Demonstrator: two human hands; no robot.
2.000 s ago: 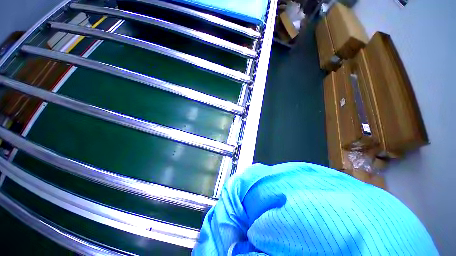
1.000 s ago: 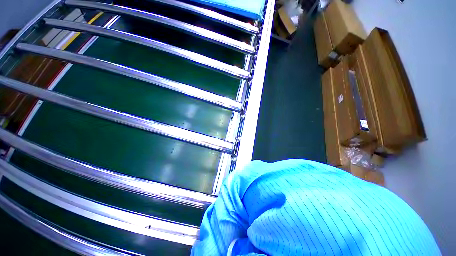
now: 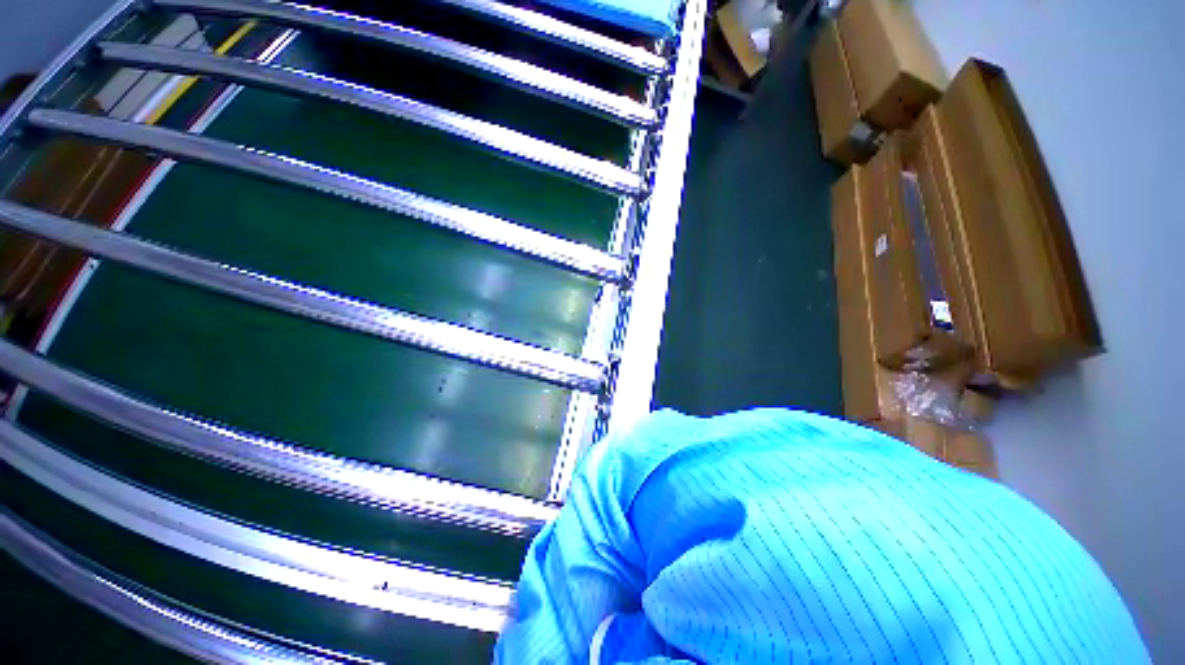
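Note:
Neither of my hands shows in the head view. A blue striped sleeve (image 3: 845, 546), bent and bunched, fills the bottom right and hides what lies under it. In front of me are the shiny conveyor rollers (image 3: 325, 301), with gaps that show the green floor. The silver-white side rail (image 3: 660, 247) runs from the top centre down to the sleeve. A blue cloth-like surface (image 3: 637, 13) is cut off by the top edge.
Cardboard cartons (image 3: 994, 234) stand by a pale wall at the right, with crumpled clear plastic (image 3: 933, 396) by them. Green floor (image 3: 754, 260) lies between rail and cartons. More brown cartons lie beyond the rollers at the left.
The whole view has shifted slightly: rollers, blue surface and cartons sit a little higher and further left. The sleeve has hardly moved.

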